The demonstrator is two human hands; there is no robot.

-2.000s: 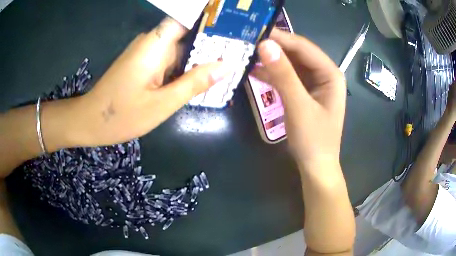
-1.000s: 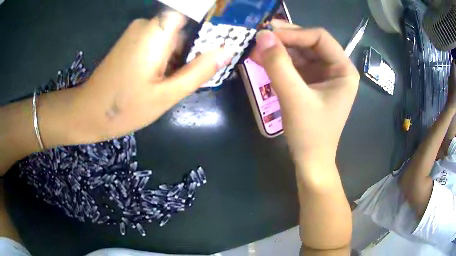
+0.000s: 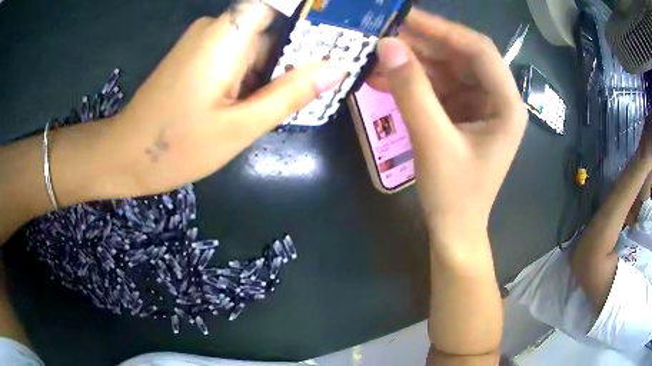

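An open keypad handset (image 3: 314, 100) with a blue circuit board (image 3: 354, 16) and a white key area is tilted at the top centre, its upper end cut off by the frame edge. My left hand (image 3: 193, 107) grips it, thumb across the white keys. My right hand (image 3: 457, 107) has thumb and fingertips at the handset's right edge; whether a small part is between them is hidden. A large loose heap of small plastic inserts (image 3: 114, 250) lies at left, partly under my left forearm.
A smartphone with a pink screen (image 3: 386, 143) lies behind my right hand. At right are slim tweezers (image 3: 516, 44), a small handset (image 3: 543, 104), clear plastic bags (image 3: 620, 107), an orange-yellow piece (image 3: 582, 176) and a fan (image 3: 630, 36). A person's white sleeve (image 3: 561, 293) shows at lower right.
The handset has shifted and changed its tilt in my left hand. My right hand has moved slightly right and up, its fingers still at the handset's edge.
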